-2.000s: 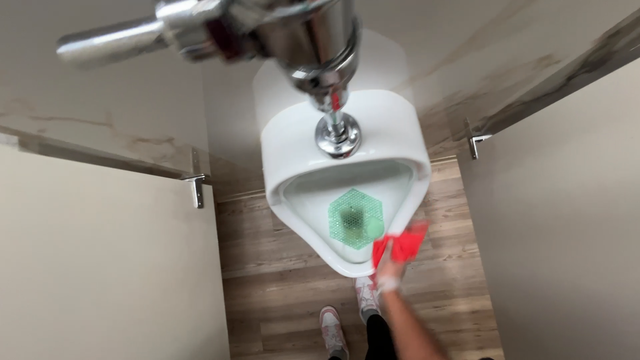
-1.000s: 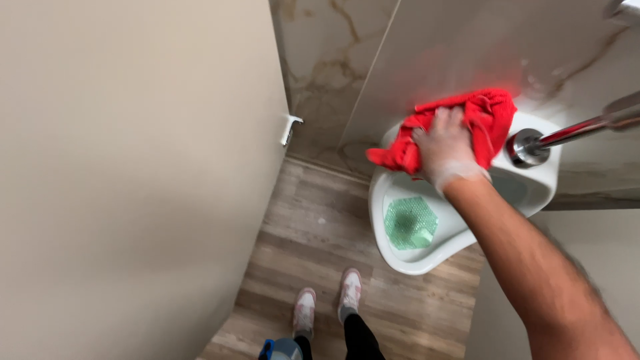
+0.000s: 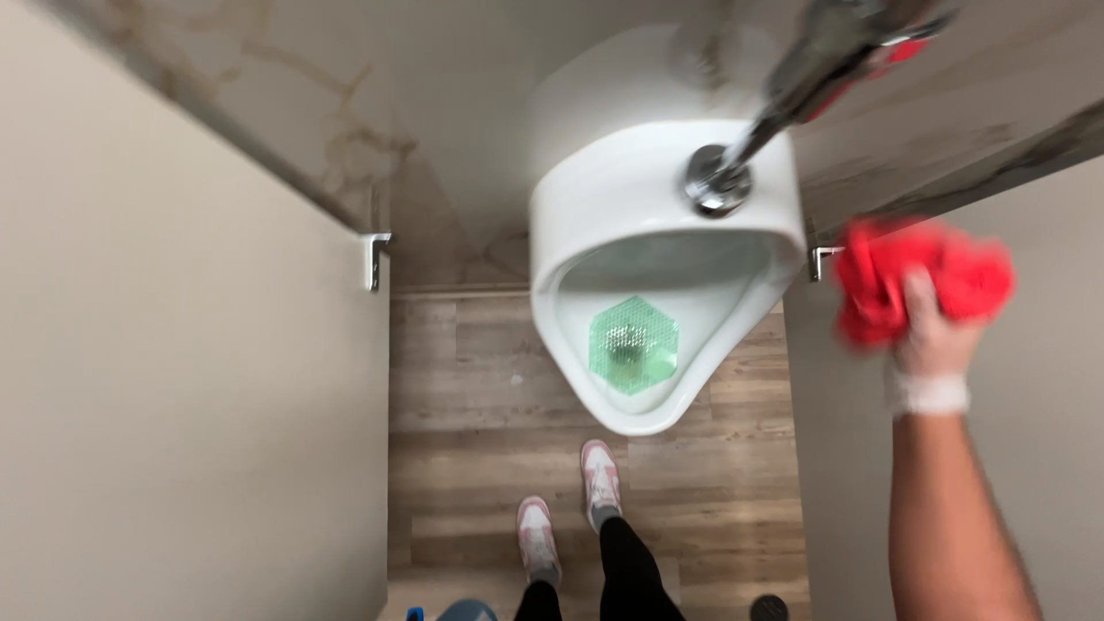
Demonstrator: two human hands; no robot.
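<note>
My right hand (image 3: 936,341), in a translucent glove, grips a bunched red cloth (image 3: 923,276) to the right of the urinal, in front of the right partition. Both are slightly blurred. The white ceramic urinal (image 3: 595,203) is mounted on the wall, with a green hexagonal urinal screen (image 3: 634,345) lying in its bowl. A chrome flush pipe (image 3: 772,121) rises from the flange (image 3: 718,181) on its top. My left hand is out of view.
Partition panels stand at left (image 3: 216,345) and right (image 3: 1018,483), with metal brackets (image 3: 374,259) near the marbled wall. My shoes (image 3: 601,474) are on the wood-look floor (image 3: 466,371). Part of a blue object (image 3: 467,611) and a dark round object (image 3: 768,608) show at the bottom edge.
My right hand and the red cloth have left the top of the urinal, where they were a second ago, and are now off its right side. The view has turned.
</note>
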